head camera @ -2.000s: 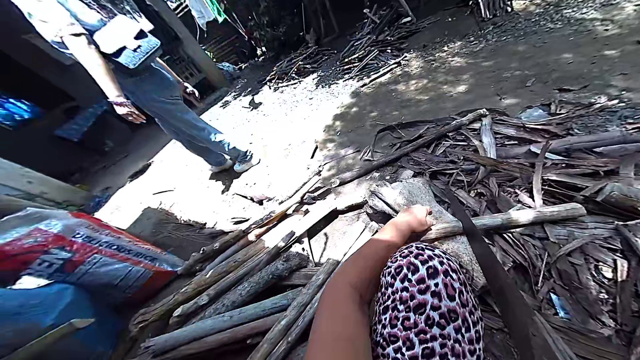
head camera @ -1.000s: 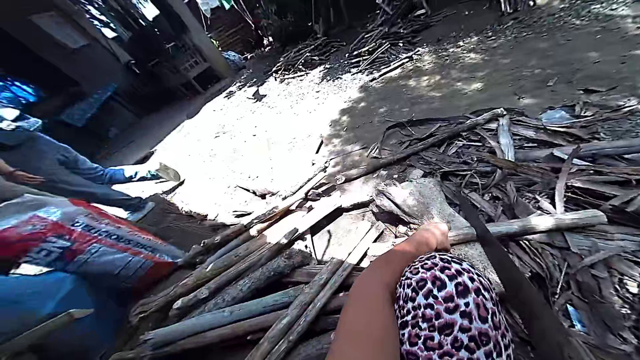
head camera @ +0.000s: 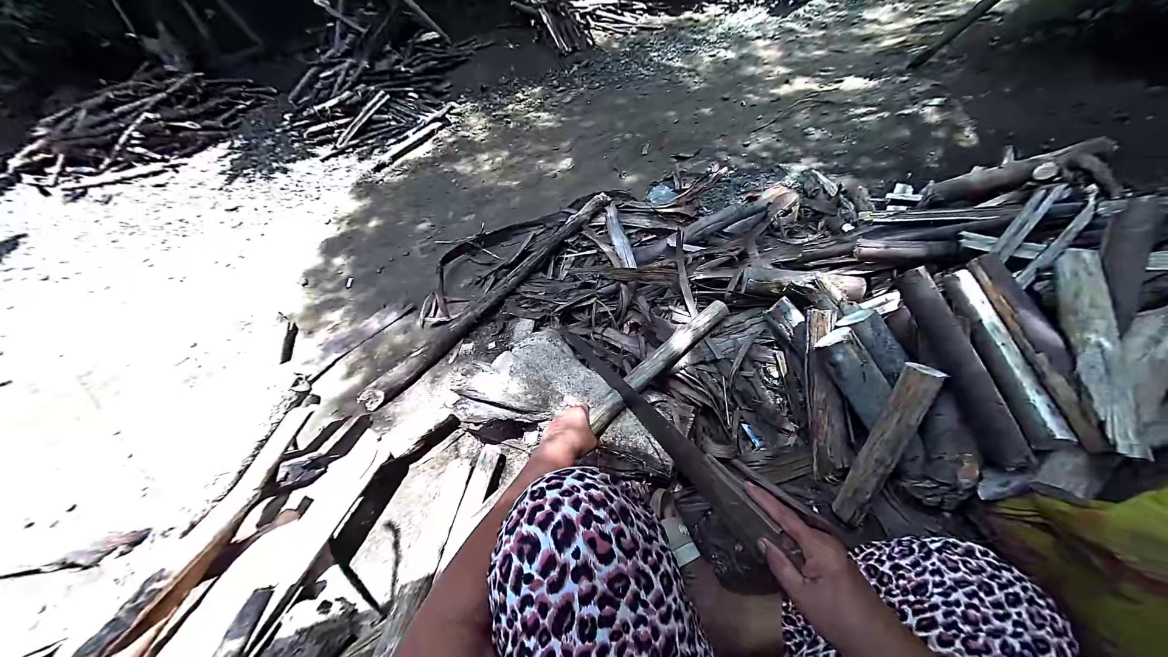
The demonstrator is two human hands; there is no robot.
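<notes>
My left hand (head camera: 566,436) is closed around the lower end of a pale wooden stick (head camera: 671,354), just beyond my left knee. The stick slants up to the right over a flat grey stone (head camera: 538,374). A long, dark, flat strip (head camera: 680,443) crosses the stick; I cannot tell whether it is a blade or wood. At its wide lower end, between my knees, my right hand (head camera: 812,566) grips it with thumb and fingers. Short cut logs (head camera: 972,365) lie side by side to the right. Patterned cloth covers my knees.
Bark strips and dry scraps (head camera: 584,274) spread beyond the stone, with a long branch (head camera: 493,297) along their left side. Split wood (head camera: 338,511) lies at lower left. Stick piles (head camera: 137,128) stand farther back. Yellow-green cloth (head camera: 1095,557) shows at lower right.
The view has swung right, bringing my right hand and the cut logs into sight. The walking person and the printed sack at the left are out of view. My left hand still holds the stick.
</notes>
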